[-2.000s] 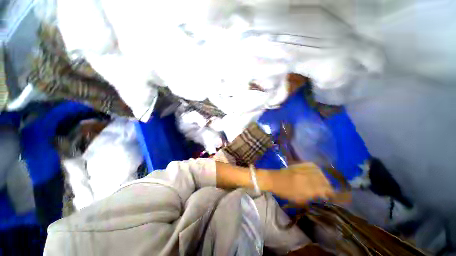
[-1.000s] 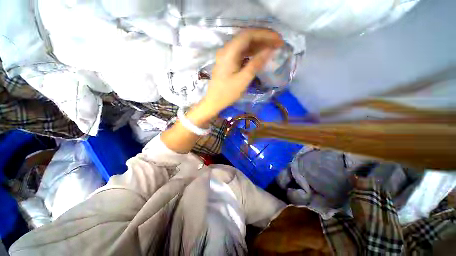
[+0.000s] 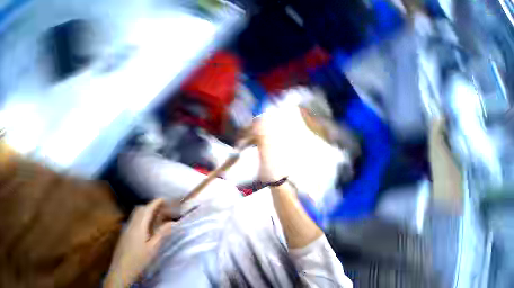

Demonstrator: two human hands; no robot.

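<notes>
The frame is strongly blurred. A narrow brown strip (image 3: 211,183) runs straight and slanting over my lap between my two hands. My left hand (image 3: 143,230) is at the lower left, with its fingers closed on the near end of the strip. My right hand (image 3: 265,149) is near the centre, washed out by bright light, at the far end of the strip. Its fingers seem closed on the strip. A dark band is round the right wrist. Brown lining fabric (image 3: 56,219) lies at the lower left.
A white table (image 3: 118,84) is at the upper left, with a dark rectangle (image 3: 69,48) on it. A red object (image 3: 214,81) is beyond my lap. A bright white bulky heap (image 3: 307,149) lies beside my right hand, by a blue bin (image 3: 369,152).
The view has swung from the white padded heap to the table and lap. Both hands are now over the lap at the strip; the bare grasping hand over the padding has moved away.
</notes>
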